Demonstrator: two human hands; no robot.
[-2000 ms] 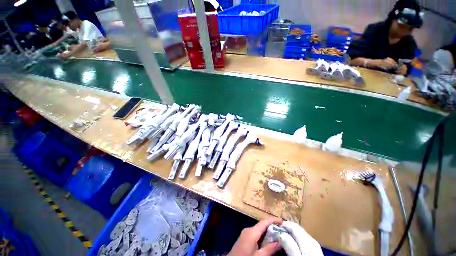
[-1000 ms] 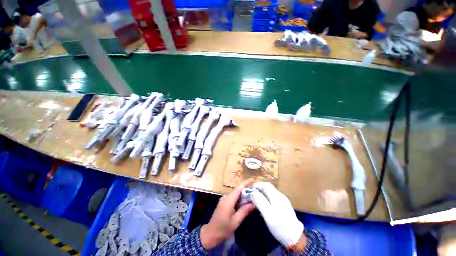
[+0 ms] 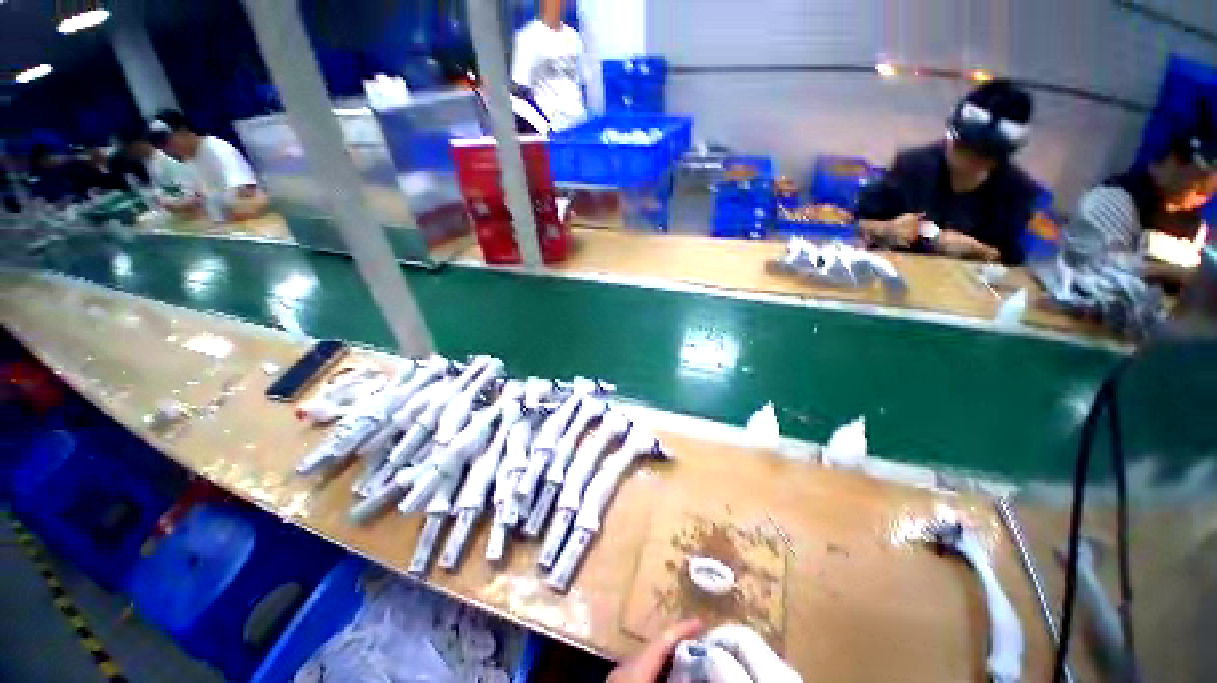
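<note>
My bare left hand (image 3: 658,655) and my white-gloved right hand (image 3: 742,656) are close together at the bottom edge, mostly cut off. A small grey part (image 3: 690,652) shows between the fingertips of both hands; most of it is hidden. Just beyond the hands, a white oval ring (image 3: 709,576) lies on a thin brown pad (image 3: 650,588) with brown specks. Several long grey-white pieces (image 3: 597,496) lie piled to the left. One more long piece (image 3: 997,616) lies at the right.
Two white nozzle bottles (image 3: 846,442) stand at the edge of the green belt (image 3: 627,340). A dark phone (image 3: 304,370) lies left. A black cable (image 3: 1078,534) hangs right. A blue bin (image 3: 296,624) is below the bench. Workers sit across the belt.
The view has tilted up, so the bench and my hands sit lower in the picture and less of the hands shows. Both hands stay together around the grey part.
</note>
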